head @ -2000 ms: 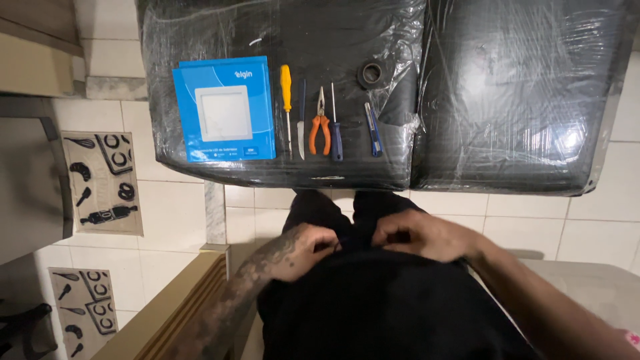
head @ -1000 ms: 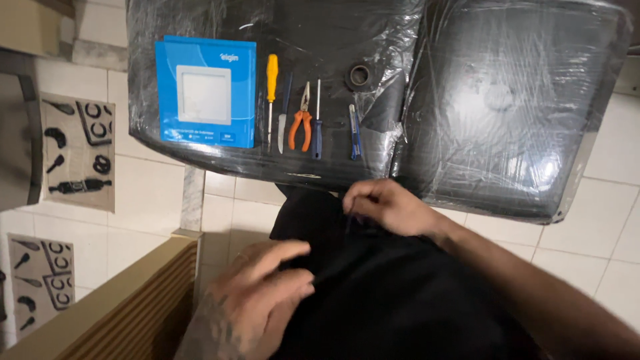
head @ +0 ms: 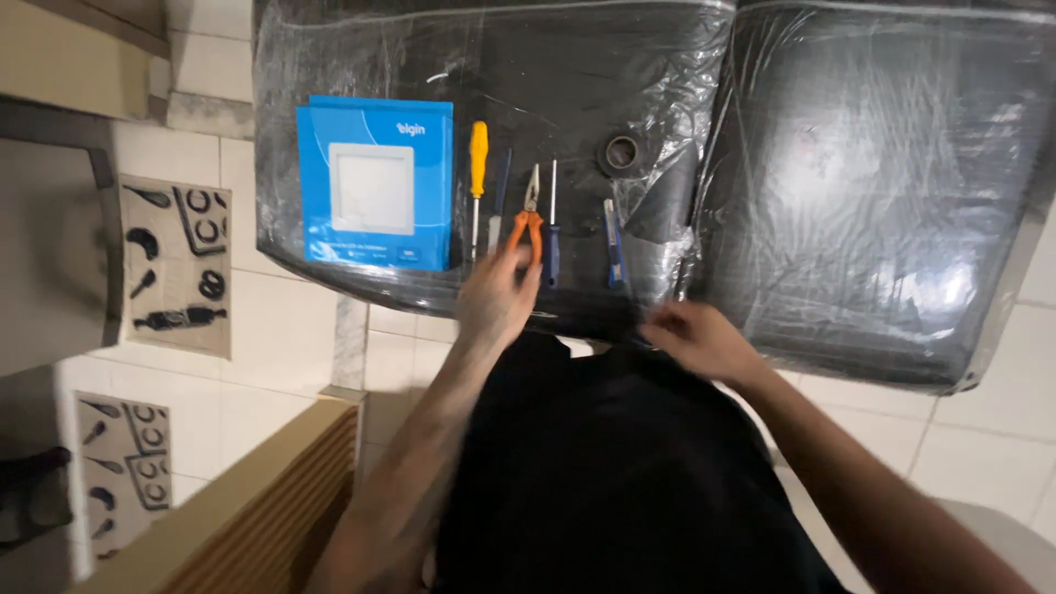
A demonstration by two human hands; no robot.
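My left hand [head: 497, 297] reaches over the lower edge of the plastic-wrapped black surface, its fingertips at the orange handles of the long-nose pliers [head: 530, 216]. Whether it grips them is unclear. Blurred, my right hand [head: 693, 334] is at the same edge, fingers bent; what they hold cannot be made out. Left of the pliers lie a knife [head: 500, 198], a yellow-handled screwdriver [head: 478, 165] and blue Elgin light-panel boxes [head: 433, 186]. To their right are a blue-handled screwdriver [head: 553, 247], a blue utility knife [head: 614, 243] and a roll of black tape [head: 620, 154].
Another plastic-wrapped black section [head: 874, 190] adjoins on the right. A slatted wooden piece [head: 272, 487] stands at lower left, beside tiled floor with patterned mats [head: 177, 268]. A grey chair or appliance [head: 54, 247] is at far left.
My left hand has moved from near my lap up to the pliers. My right hand has shifted to the right along the surface's edge. The tools and boxes keep their arrangement.
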